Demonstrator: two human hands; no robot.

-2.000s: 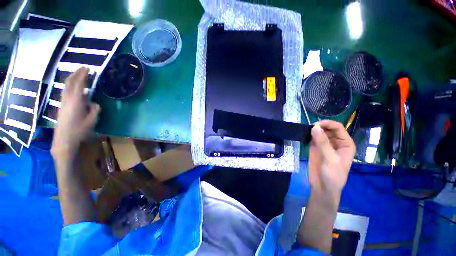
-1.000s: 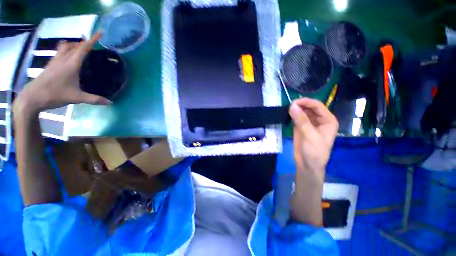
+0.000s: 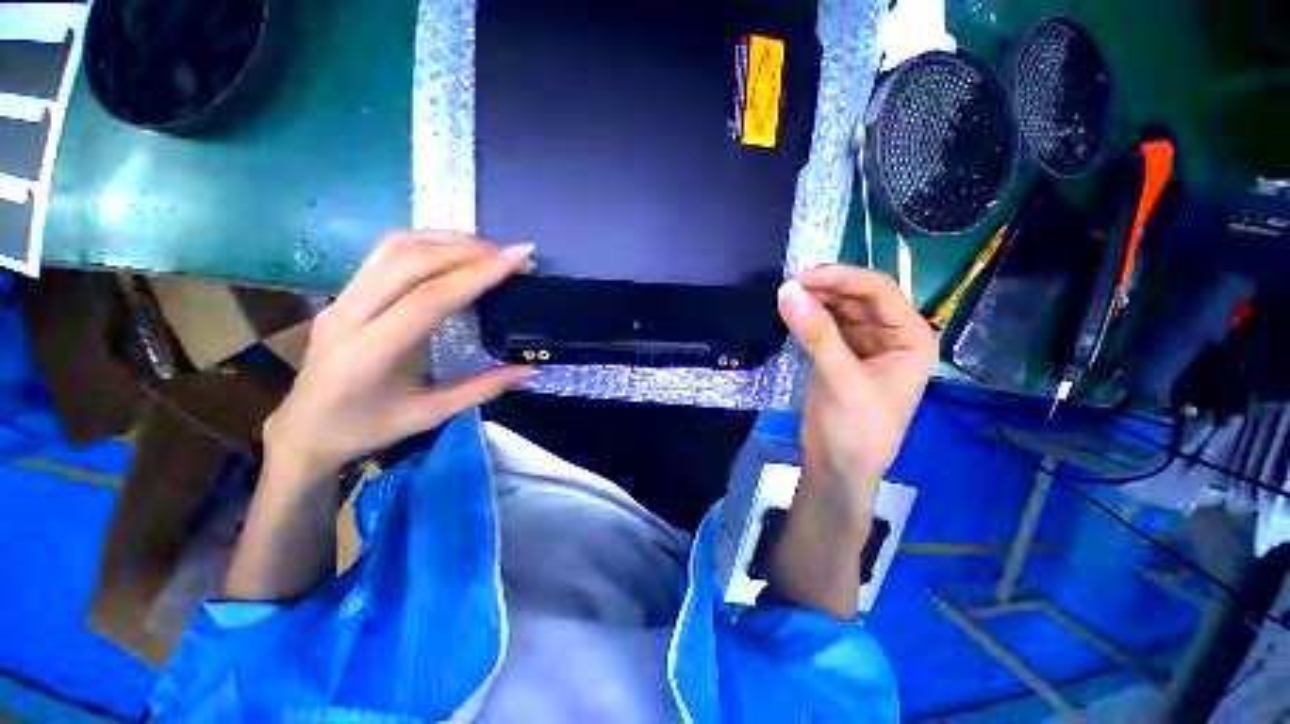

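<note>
A black panel [image 3: 623, 156] with an orange label [image 3: 761, 91] lies on a silvery bubble-wrap sleeve [image 3: 442, 142]. A black adhesive strip [image 3: 637, 314] lies across the panel close to its near edge, above the brass dots. My right hand [image 3: 866, 347] pinches the strip's right end between thumb and finger. My left hand [image 3: 403, 340] is at the panel's near left corner, fingertips at the strip's left end and thumb below the near edge. Whether the left fingers grip the strip cannot be told.
A dark bowl [image 3: 177, 57] and adhesive strip sheets [image 3: 26, 142] are at the left. Mesh-like round trays [image 3: 942, 142], a yellow-handled tool [image 3: 973, 279] and an orange-and-black tool [image 3: 1125, 255] are at the right. A brown box [image 3: 198, 424] and white carton [image 3: 888, 545] are below the bench.
My left hand has moved right from the sheets and bowl to the panel's near left corner. The strip has come nearer the panel's near edge, its right end still in my right hand.
</note>
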